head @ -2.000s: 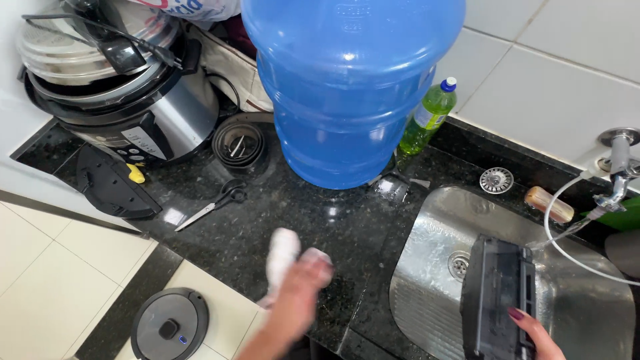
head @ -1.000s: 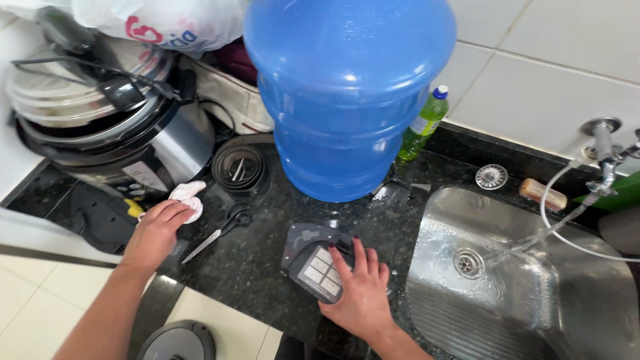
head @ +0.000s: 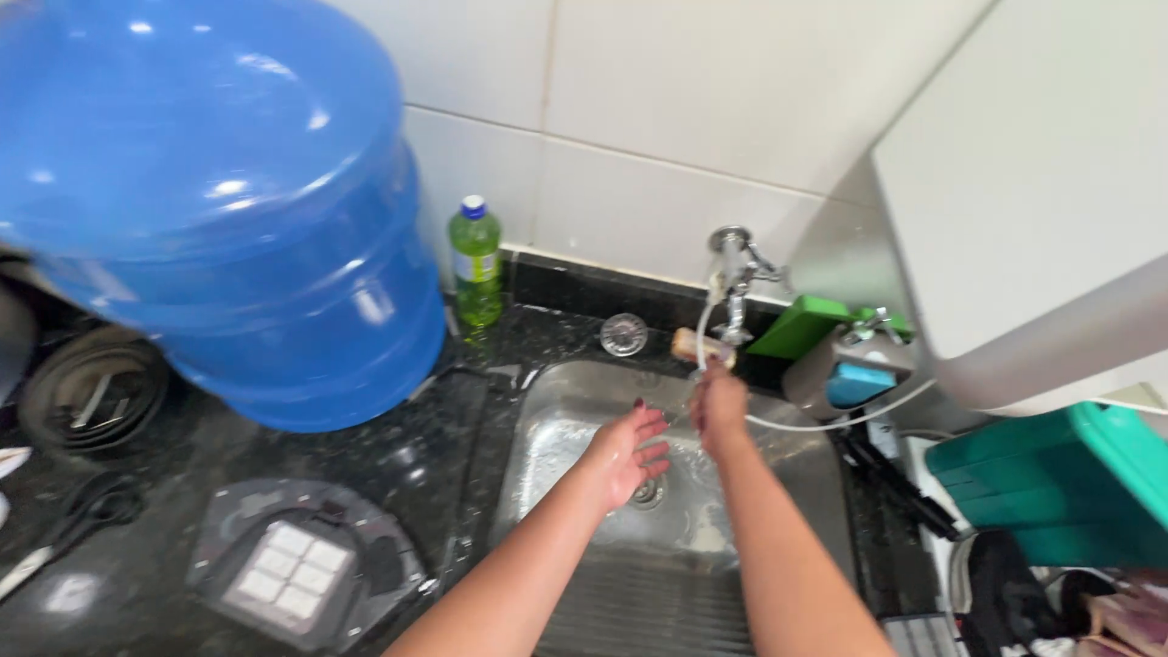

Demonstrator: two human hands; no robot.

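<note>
Over the stainless steel sink (head: 557,447), my left hand (head: 630,456) is held palm up with its fingers apart and nothing in it. My right hand (head: 719,406) is beside it, just below the metal faucet (head: 735,310); its fingers are partly hidden, so whether it grips anything is unclear. A yellowish bar-shaped item (head: 691,347) lies behind the right hand at the sink's back edge. On the black stone counter at the left rests the dark robot vacuum dustbin (head: 306,566), its white gridded panel facing up. Scissors (head: 78,520) lie further left.
A large blue water jug (head: 274,274) stands at the back left, beside a green liquid bottle (head: 476,265). A sink strainer (head: 624,335) sits behind the basin. At the right are a white hose (head: 821,426), a blue sponge (head: 860,384), a teal bin (head: 1049,484) and an overhanging white cabinet (head: 1031,182).
My right hand has let go of the dustbin, which stays on the counter, and moved to the faucet. My left hand has left the white cloth and moved over the sink. The view has swung right.
</note>
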